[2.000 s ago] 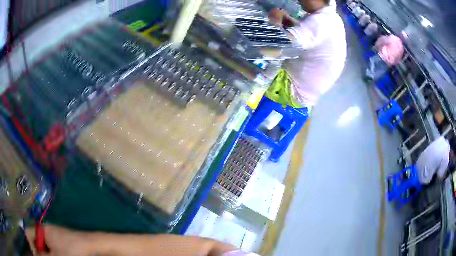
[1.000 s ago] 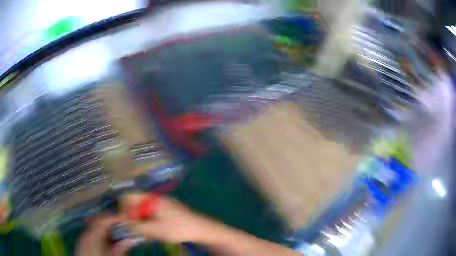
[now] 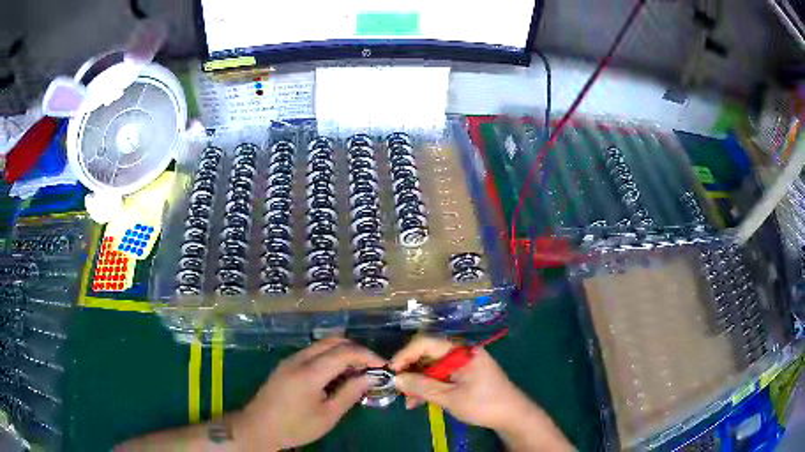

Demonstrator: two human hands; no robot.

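Note:
A round silver metal part [image 3: 379,387] is held between the fingertips at the lower middle, in front of the main tray. My left hand [image 3: 313,388] grips it from the left. My right hand [image 3: 463,388] touches its right side and holds a red test probe [image 3: 448,364] between thumb and fingers. The probe's tip is hidden by the fingers. The main clear tray [image 3: 353,305] lies directly ahead, with silver parts in long rows over a brown base. Its right end shows bare brown base and a short group of parts near the front.
The right-hand tray [image 3: 649,353] has parts along its far side. A rear right tray [image 3: 565,177] holds few parts. A red lump [image 3: 540,252] lies between trays. A fan [image 3: 128,137], sticker sheet [image 3: 113,265], left tray [image 3: 35,327] and monitor [image 3: 366,25] surround the work area.
The view has swung left from the right tray and aisle to the main tray and monitor. Both hands now show clearly at the part; earlier they were blurred or cut off.

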